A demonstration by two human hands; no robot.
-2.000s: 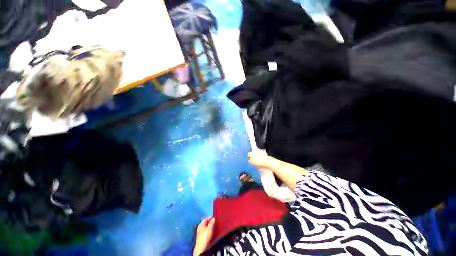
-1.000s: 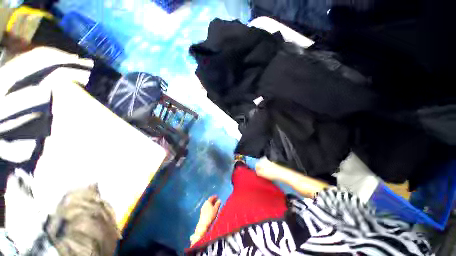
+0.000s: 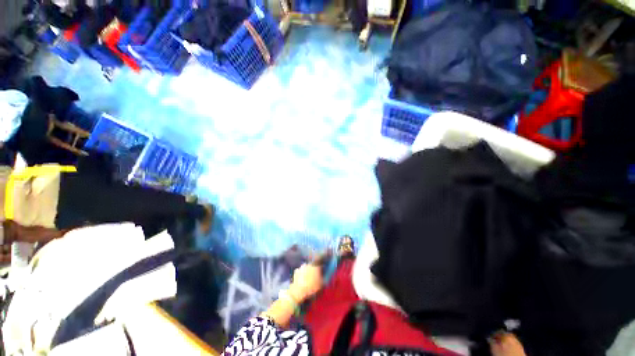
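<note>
My left hand is low in the middle, blurred, in front of the dark red apron; whether its fingers hold anything cannot be told. My right hand is at the bottom edge right of centre, mostly cut off, beside the black garments; its fingers cannot be made out. The black garments lie in a large soft heap on a white surface with a rounded edge, close to my right side.
Blue crates stand on the blue floor at left and far back. A patterned stool seat is beside my left arm. Pale and dark cloth lies at lower left. A red plastic stool and a large dark bundle are at upper right.
The view has swung and moved forward; the checked bundle has left view. The patterned stool is now close by my left arm. My right hand has gone from mid-view to the bottom edge.
</note>
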